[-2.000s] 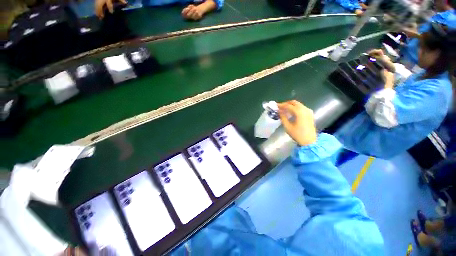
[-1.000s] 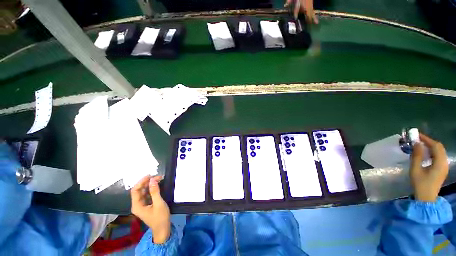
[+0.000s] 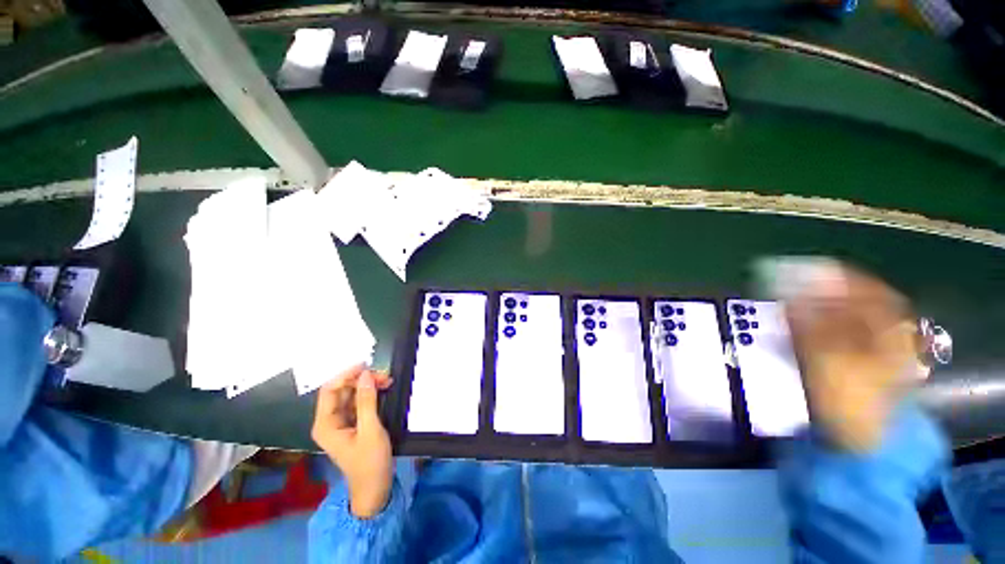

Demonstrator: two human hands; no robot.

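A black phone tray (image 3: 518, 445) holds white smartphones (image 3: 446, 380) side by side, backs up, dark lens rings at their upper ends. My right hand (image 3: 860, 353) is blurred over the tray's right end, with a small white piece, likely a cleaning cloth (image 3: 802, 273), at its fingertips. My left hand (image 3: 358, 430) touches the lower right corner of the stacked white sticker sheets (image 3: 254, 297), thumb and forefinger close together; whether it pinches a sheet cannot be told. A dispenser bottle's metal top (image 3: 937, 342) shows just right of my right hand.
Curled backing sheets (image 3: 408, 215) lie by the belt rail (image 3: 661, 198); another sheet (image 3: 110, 193) lies farther left. A metal post (image 3: 237, 88) rises behind the stack. Trays with white pieces (image 3: 584, 68) sit on the belt. A neighbour's blue sleeve (image 3: 99, 452) and second bottle (image 3: 110, 355) are at left.
My right hand has moved left from the bottle top to over the rightmost phone, with the white piece. My left hand stays at the stack's corner. The view has shifted slightly.
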